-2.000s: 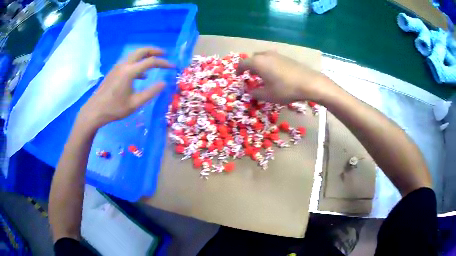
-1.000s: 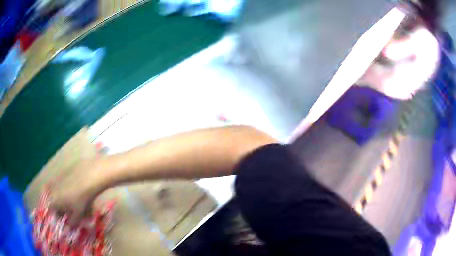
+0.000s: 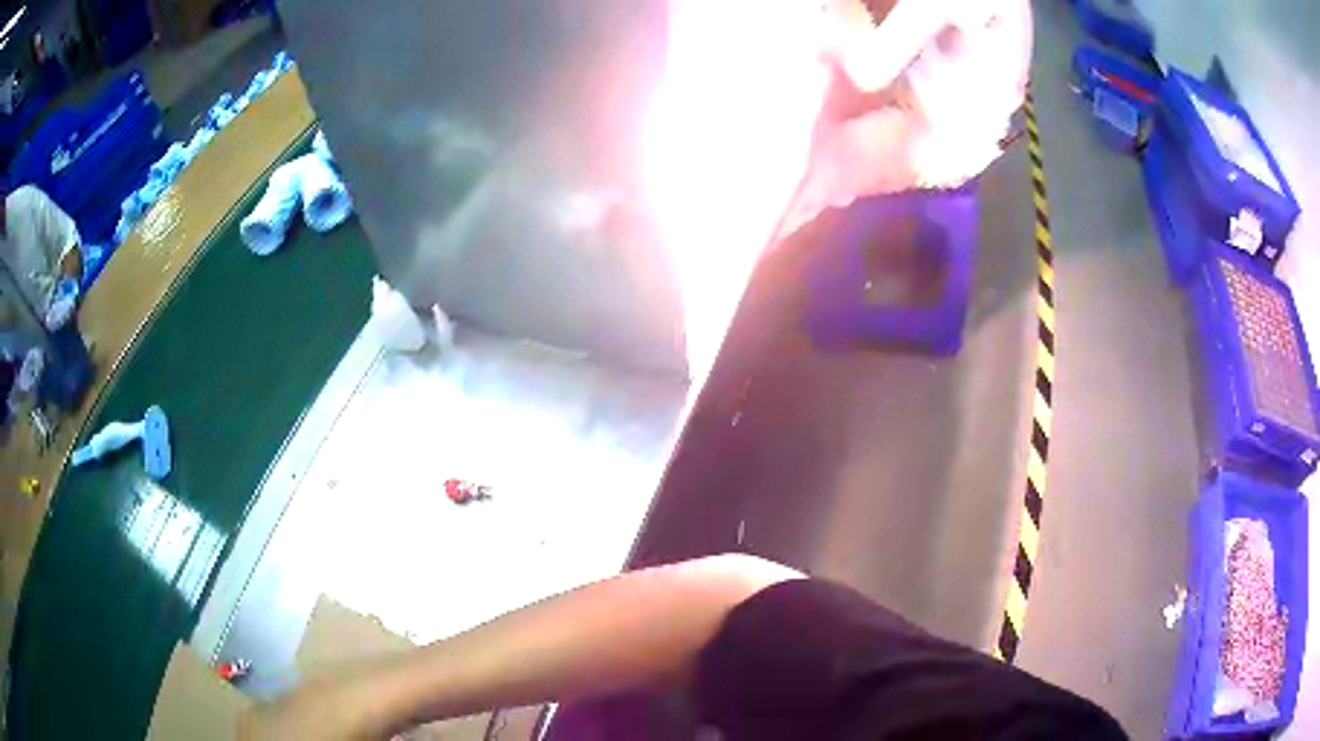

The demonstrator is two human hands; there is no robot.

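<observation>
One small red-and-white figure (image 3: 465,491) lies alone on the shiny metal benchtop (image 3: 536,420). Another figure with a red part (image 3: 233,670) lies at the lower left, by the edge of the cardboard (image 3: 196,698). My right forearm reaches in from the lower right. My right hand (image 3: 311,714) is blurred and cut off by the bottom edge, above the cardboard, and its fingers are hidden. My left hand is out of the picture.
A grey machine housing (image 3: 492,174) stands behind the bench. Light-blue moulded pieces (image 3: 297,203) lie on the green surface (image 3: 174,362). A blue stool (image 3: 905,290), a bright-lit person (image 3: 927,87) and blue totes (image 3: 1209,579) are to the right. Another person (image 3: 36,239) is at far left.
The view has swung right, away from the blue tote and the heap of figures. My left hand has left the picture. My right hand now sits at the bottom edge.
</observation>
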